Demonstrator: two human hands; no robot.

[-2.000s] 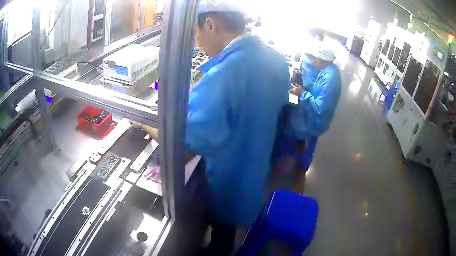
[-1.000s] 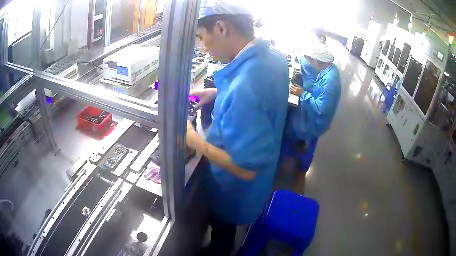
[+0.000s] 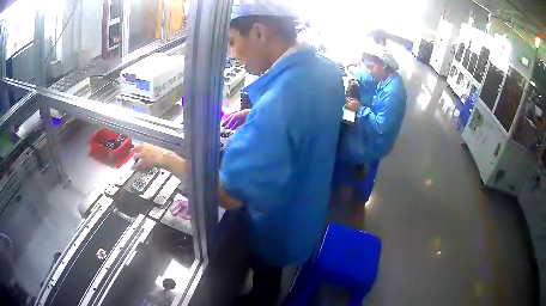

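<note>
Neither of my hands is in the picture. Nearest in front of me, at the lower left, a dark conveyor belt point(image 3: 90, 269) runs between bright parallel conveyor rails point(image 3: 123, 252). A small round workpiece point(image 3: 101, 254) lies on the belt. A fixture with pale rings point(image 3: 143, 181) sits at the belt's far end. A red parts bin point(image 3: 111, 148) with small dark parts stands beyond it, beside another person's outstretched hand point(image 3: 149, 156).
A thick upright machine frame post point(image 3: 202, 137) stands before a person in a blue smock point(image 3: 284, 143). A blue plastic stool point(image 3: 344, 257) is on the floor behind that person. White cartons point(image 3: 152, 75) are at the upper left. Another person point(image 3: 383, 113) stands farther along the line.
The nearer person's arm has extended left past the post, with the hand now beside the red bin. The fixture shows slightly farther along the rails. The view has shifted slightly.
</note>
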